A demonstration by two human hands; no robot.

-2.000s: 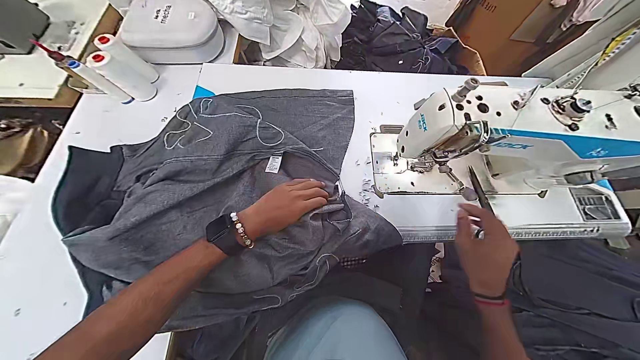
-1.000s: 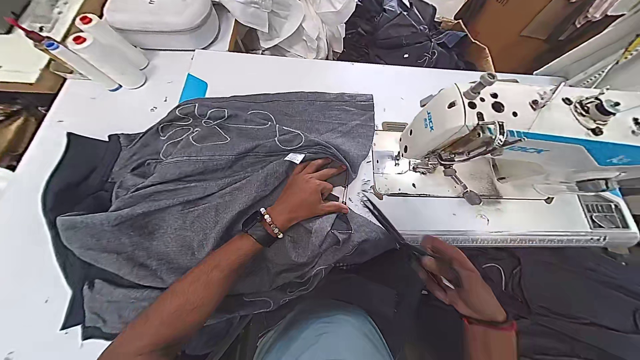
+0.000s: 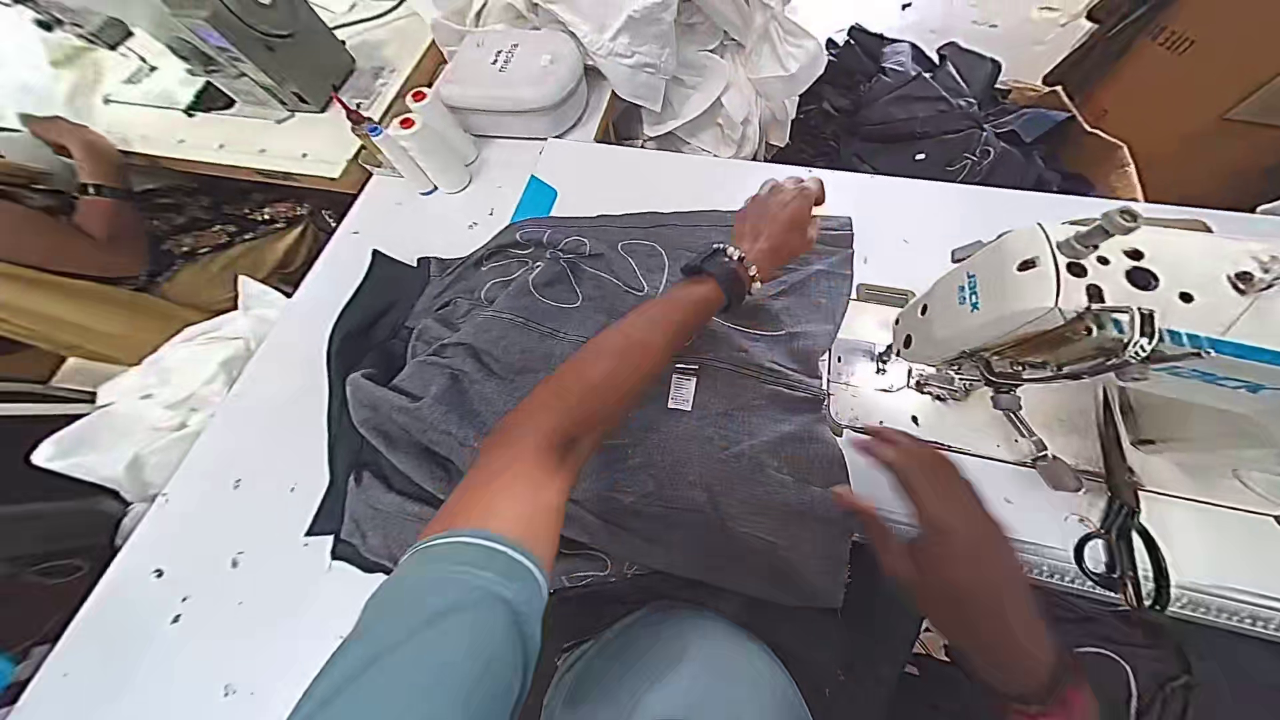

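Note:
A dark grey fabric garment lies spread over the white table, with loose white thread curled on it and a small white label near its middle. My left hand is at the garment's upper right corner with curled fingers; whether it pinches the edge is unclear. My right hand, blurred, is beside the garment's right edge with fingers apart and nothing in it. Black-handled scissors rest on the bed of the white Jack sewing machine, right of my right hand.
White thread cones and a white case stand at the back left. Behind are white cloth, dark garments and a cardboard box. At far left, a person's arm is near another machine.
My left hand has moved from the garment's middle to its upper right corner. The scissors have left my right hand and lie on the machine bed. The garment's right part is spread flatter.

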